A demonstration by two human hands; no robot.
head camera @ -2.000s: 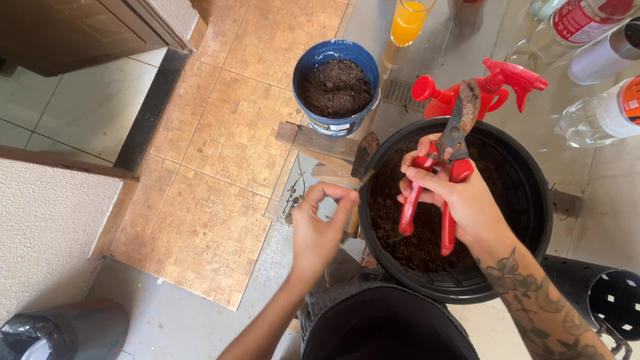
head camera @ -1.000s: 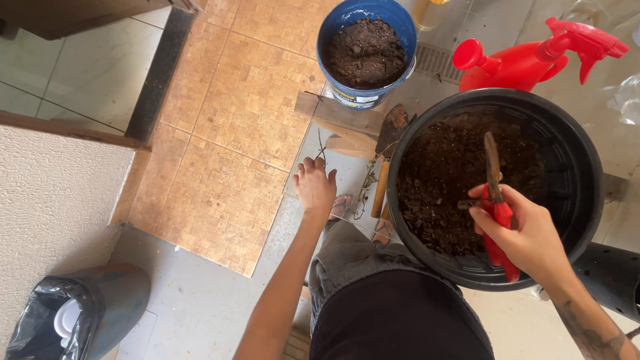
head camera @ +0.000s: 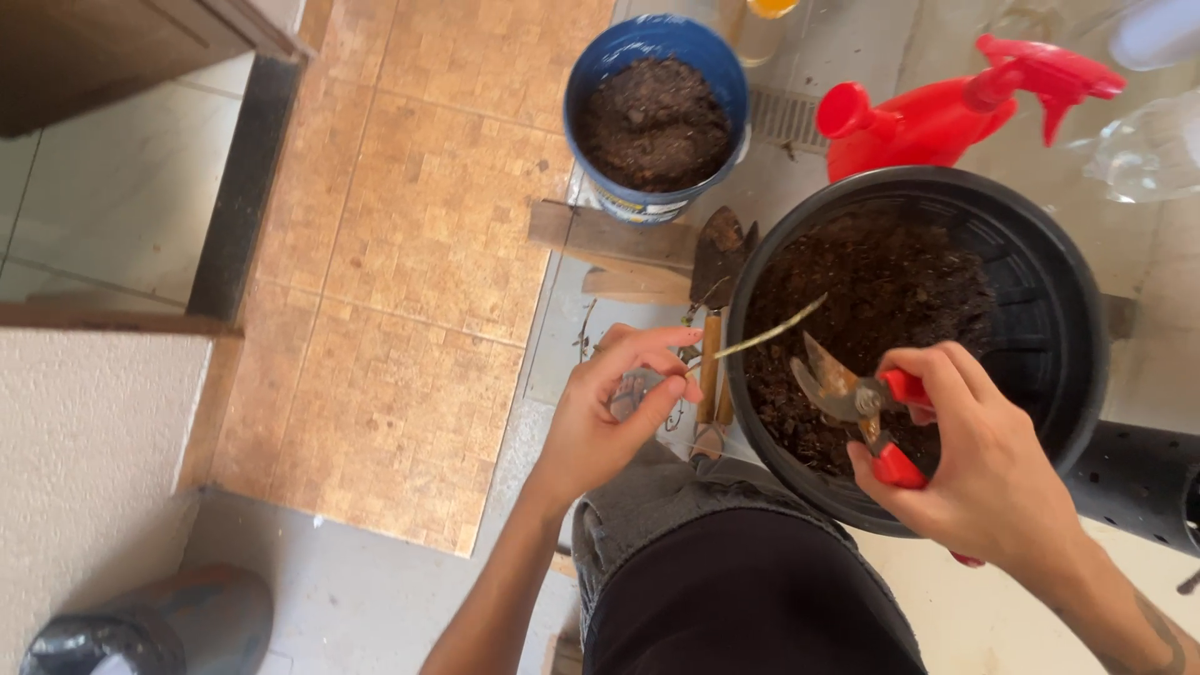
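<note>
My left hand (head camera: 623,403) pinches one end of a thin green plant stem (head camera: 773,330), whose other end reaches over the rim of a large black plastic pot (head camera: 1059,281). Dark soil (head camera: 881,272) lies inside that pot. Above the soil, my right hand (head camera: 975,450) grips the red handles of rusty pruning shears (head camera: 858,398). Their blades are apart, near the stem's free end but not around it. A hand trowel (head camera: 720,258) and another wooden-handled tool lie between the pot and my left hand, partly hidden.
A blue bucket of soil (head camera: 656,122) stands beyond my left hand. Behind the pot is a red spray bottle (head camera: 909,122), with a clear plastic bottle (head camera: 1153,150) to its right. Wood pieces (head camera: 619,234) lie by the bucket. A perforated black container (head camera: 1134,478) adjoins the pot; a lined bin (head camera: 187,619) stands lower left.
My left hand has come back from the cuttings on the floor toward the pot and now holds a stem. The shears in my right hand have turned, their blades now pointing left and apart.
</note>
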